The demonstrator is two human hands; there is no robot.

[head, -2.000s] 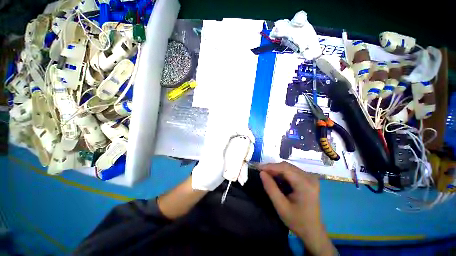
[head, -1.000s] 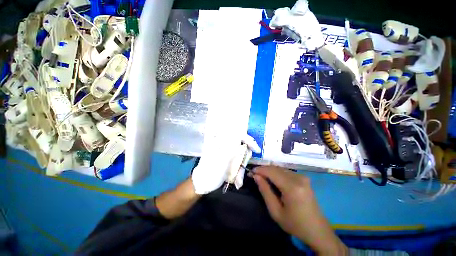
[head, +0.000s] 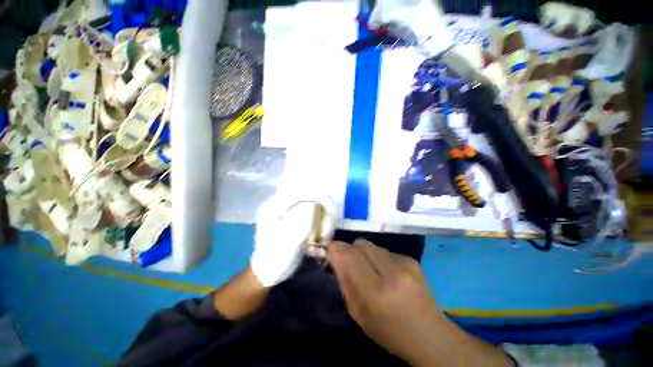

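My left hand (head: pixel 283 240), in a white glove, is closed around a small cream corded unit (head: pixel 316 228) at the front edge of the bench, over my lap. Most of the unit is hidden by the glove and the picture is blurred. My right hand (head: pixel 383 283), bare, has its thumb and fingertips together against the unit's near end. Whether something thin is pinched in these fingertips cannot be made out.
Cream casings (head: pixel 139 125) are piled left behind white foam (head: pixel 193 143). A dish of metal grains (head: pixel 233 82) and a yellow knife (head: pixel 243 122) lie beside paper (head: pixel 308 79). Pliers (head: pixel 464 175), a long black tool (head: pixel 512 150) and more corded units (head: pixel 555 93) lie right.
Both hands have shifted left in the picture, and so has the bench view. The right fingertips have come closer to the unit; the thin metal thing seen between them earlier is no longer visible.
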